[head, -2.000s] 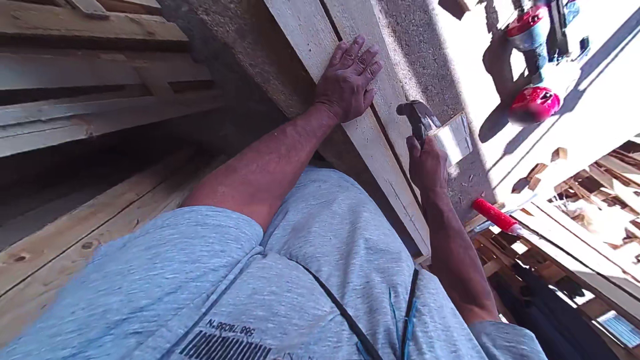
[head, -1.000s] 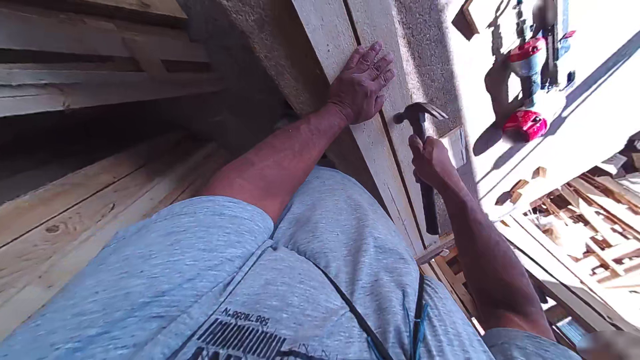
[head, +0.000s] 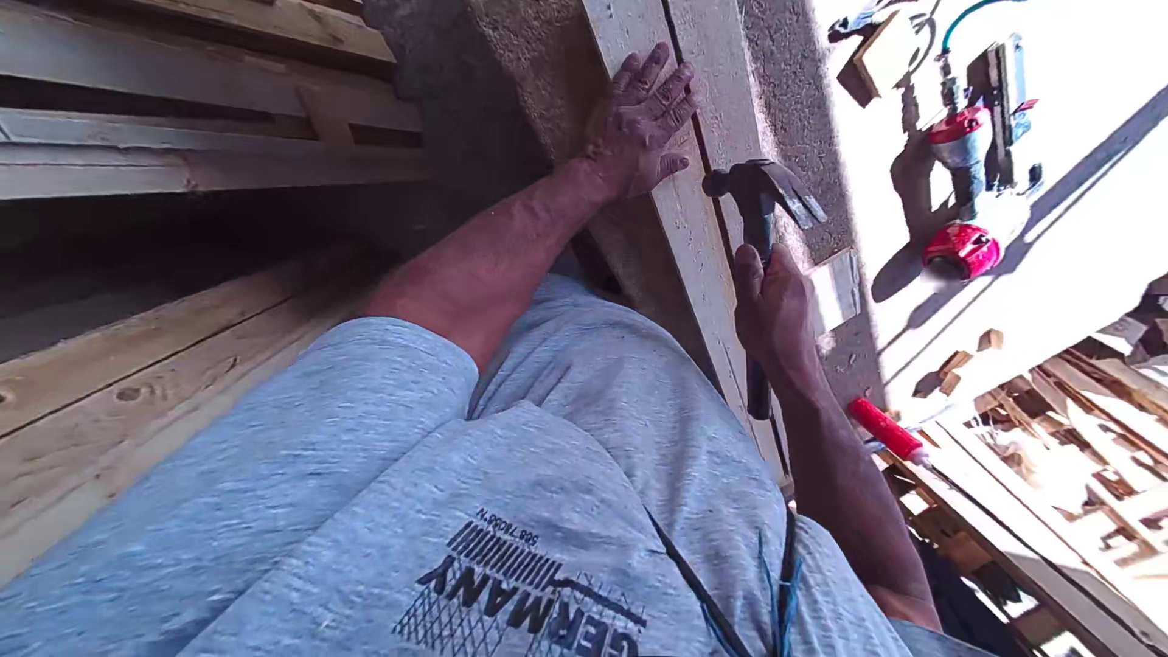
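Observation:
My left hand lies flat with fingers spread on a pale wooden board, its fingertips near the narrow gap beside a second board. To its right, my right hand grips a claw hammer by the upper part of its dark handle. The hammer's head is over the gap between the boards, its claw pointing right. The two boards run side by side along a rough, concrete-like surface.
Stacked timber stands at left, with long planks below it. At right lie a red-and-grey pneumatic nailer with a hose, a wood block, a red tube-shaped object and scattered wood offcuts.
The right hand holds the hammer throughout, its handle tilted differently from two seconds ago. The left hand stays on the board. The view has shifted a little.

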